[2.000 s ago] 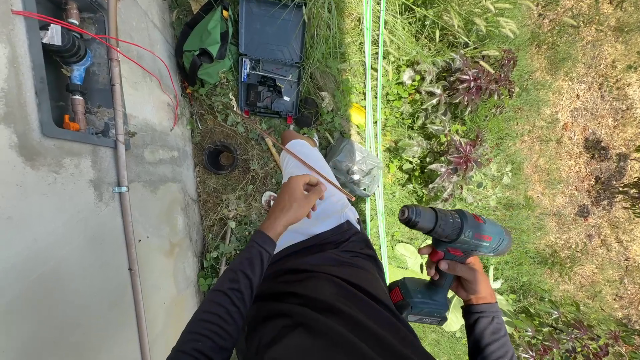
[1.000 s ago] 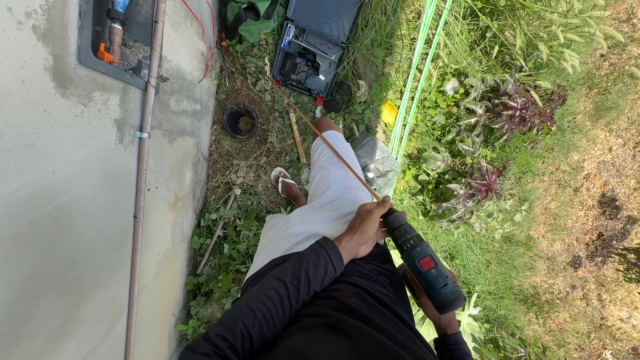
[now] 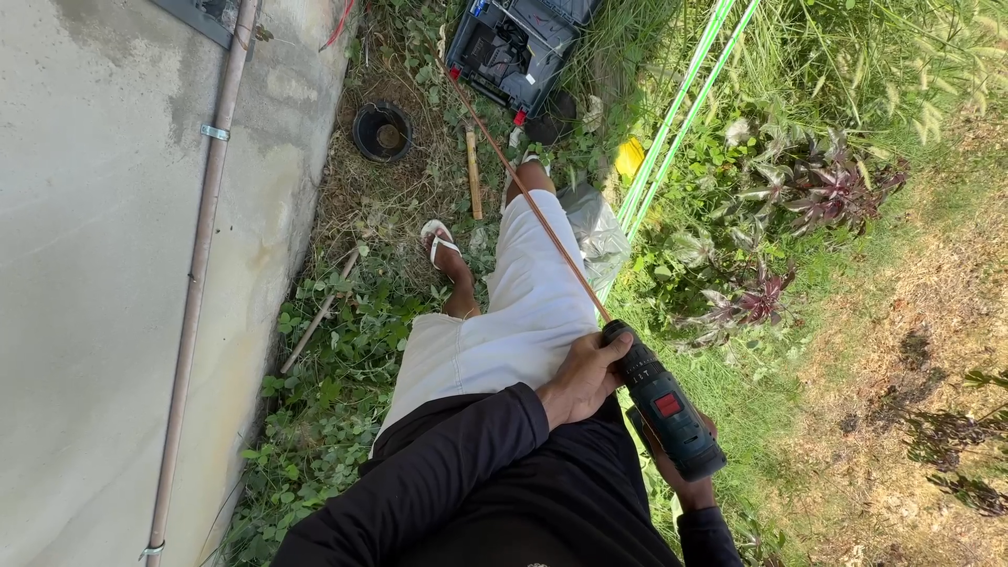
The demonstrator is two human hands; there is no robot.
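A dark green cordless drill (image 3: 669, 405) lies across the view at lower right, its chuck towards the upper left. My right hand (image 3: 683, 472) grips its handle, partly hidden behind the drill body. My left hand (image 3: 587, 376) is closed round the black chuck, thumb on top. From the chuck a long, thin copper-coloured rod (image 3: 543, 216) runs up and left, over the white shorts (image 3: 512, 323), its far end near the open tool case (image 3: 512, 55).
A concrete wall (image 3: 102, 236) with a clamped pipe (image 3: 197, 276) stands at left. On the ground are a round black pot-like opening (image 3: 383, 132), a wooden-handled hammer (image 3: 473, 173), a stick (image 3: 321, 315) and a clear plastic bag (image 3: 591, 228). Green-white lines (image 3: 685, 94) run at upper right.
The left hand has moved from the rod's middle region to the drill's chuck. The drill has come in beside it, and the rod, formerly apart from the drill, now extends from the chuck.
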